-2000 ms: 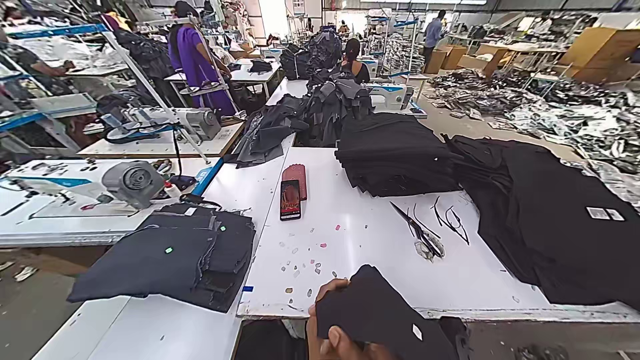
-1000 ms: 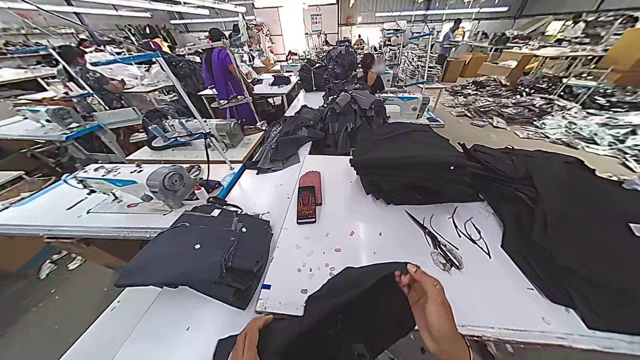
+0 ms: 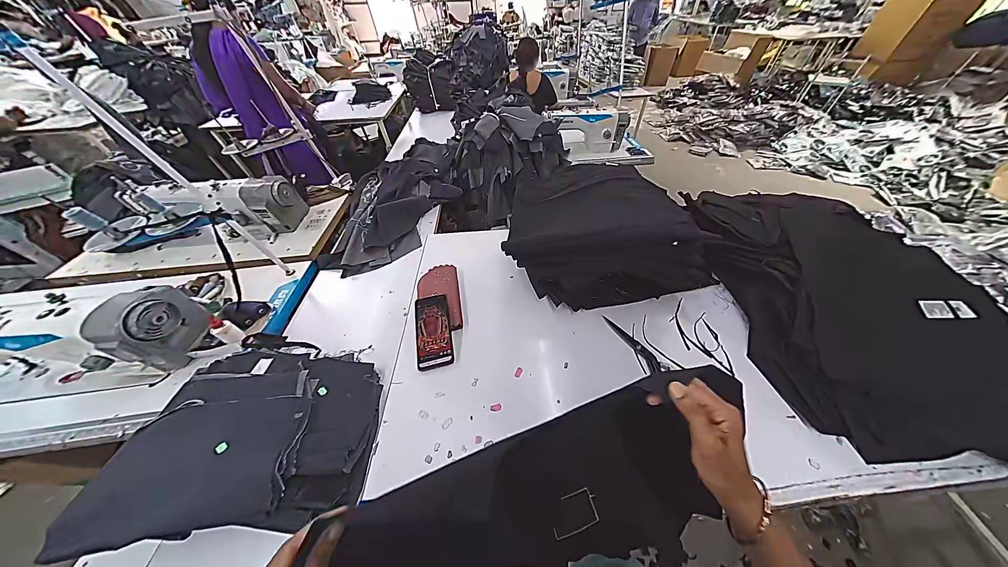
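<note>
A black fabric piece with a pale, partly drawn rectangle is stretched between my hands over the table's front edge. My right hand pinches its upper right corner, a bracelet on the wrist. At the bottom edge of the view my left hand, partly hidden, holds the fabric's left end. Scissors lie beyond the cloth, their handles covered by it, beside thin black strips. Folded dark panels with small green stickers lie to the left. Behind is a tall stack of black fabric.
A phone rests against a pink case on the white table. Black cloth covers the table's right side. Sewing machines stand at left. A seated person and a person in purple are farther back.
The black fabric, bunched in my hands two seconds ago, is now spread wide between them. My right hand has lifted its corner toward the scissors, whose handles the cloth now covers.
</note>
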